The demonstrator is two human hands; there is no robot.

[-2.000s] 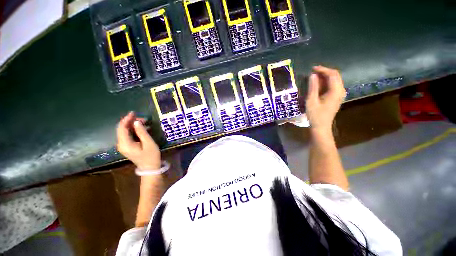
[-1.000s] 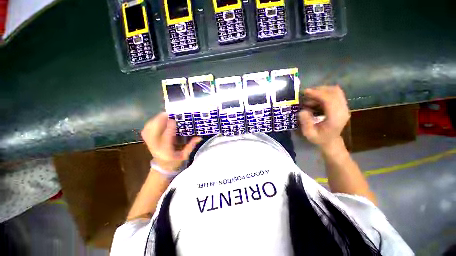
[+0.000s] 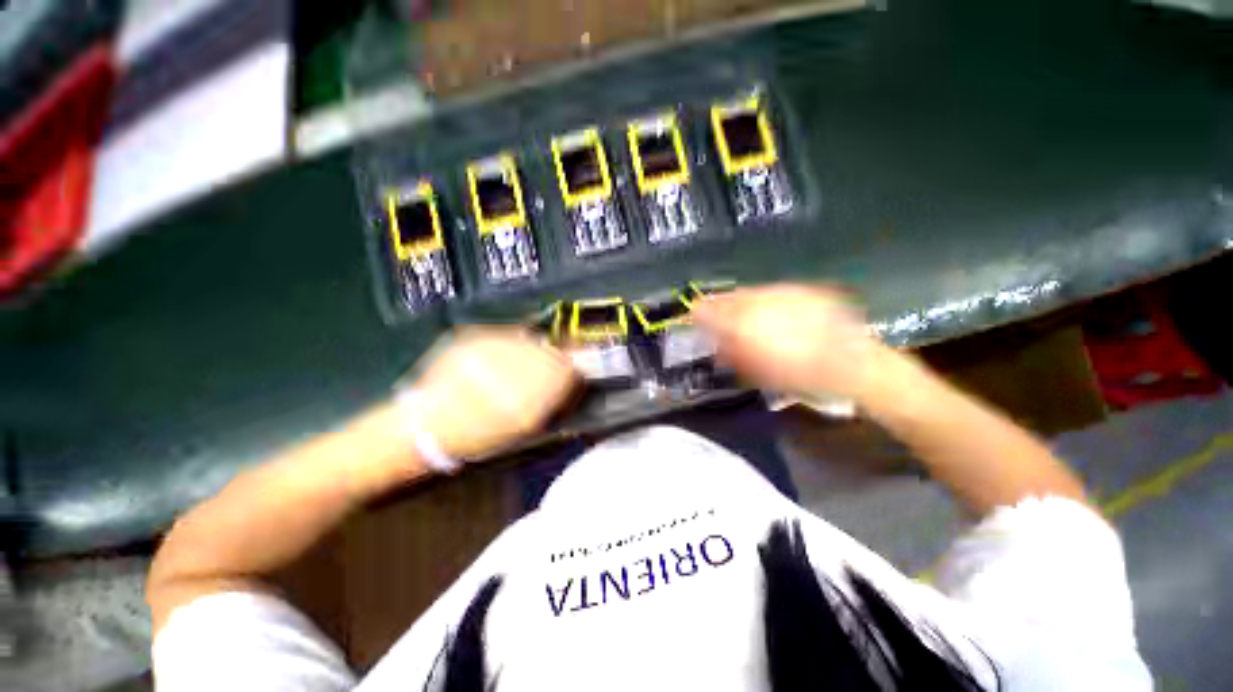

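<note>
Several black keypad mobile phones point(image 3: 599, 322) with yellow-framed screens are bunched at the bench's front edge, between my hands. Some are tilted, with a gap between two of them, and the outer ones are hidden by my hands. My left hand point(image 3: 498, 389) is closed around the left end of the bunch. My right hand point(image 3: 784, 338), blurred, is closed around the right end. A clear blister tray point(image 3: 799, 162) lies just beyond, with a row of yellow-framed phones point(image 3: 588, 189) face up in its pockets.
The dark green mat point(image 3: 216, 298) covers the bench. A brown board point(image 3: 541, 41) lies beyond the tray. A white board point(image 3: 189, 149) and a red bin point(image 3: 47, 203) are at the far left. A red object point(image 3: 1163, 352) is below the bench at the right.
My hands have closed in on the phone row from both ends, and its phones have gone from flat to tilted and partly covered. The view has shifted, showing more of the bench's far side.
</note>
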